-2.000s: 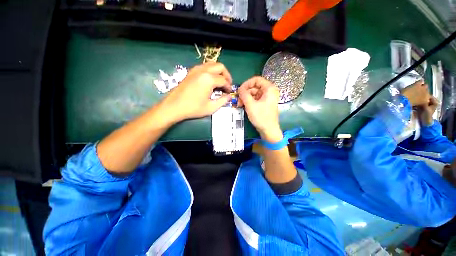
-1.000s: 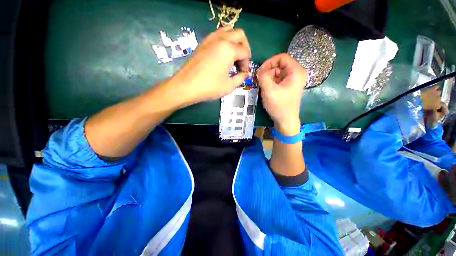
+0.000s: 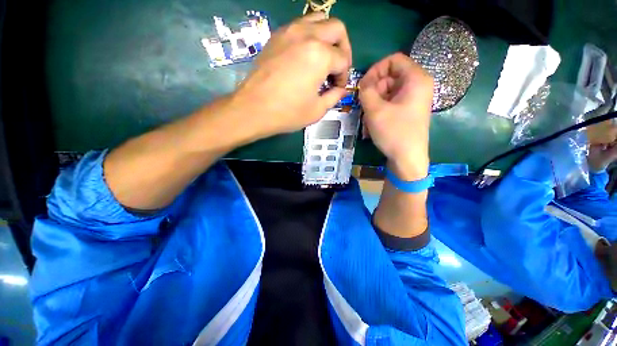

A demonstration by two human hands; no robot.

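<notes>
A silver-white phone mid-frame [image 3: 329,150] lies on the green mat at the bench edge, its long side pointing away from me. A small blue and metallic board [image 3: 348,100] shows at its far end. My left hand [image 3: 304,71] is at the far left of the frame, thumb and fingers pinched at the board; what lies between the fingertips is hidden. My right hand [image 3: 396,101] is at the right of the board, fingers curled with thumb and forefinger together; the fingertips are too blurred to tell what they hold.
White-silver small pieces [image 3: 237,42] lie left of the frame. Tan-yellow strips [image 3: 319,7] lie behind my left hand. A round screw dish [image 3: 444,62] stands behind my right hand. White paper [image 3: 524,80], a clear plastic bag [image 3: 567,125] and a black cable [image 3: 534,140] are right, beside another person's sleeve [image 3: 534,230].
The view has shifted, so the bench items sit higher and the orange screwdriver is out of the picture. Both hands stay at the far end of the frame, with little change in their pose.
</notes>
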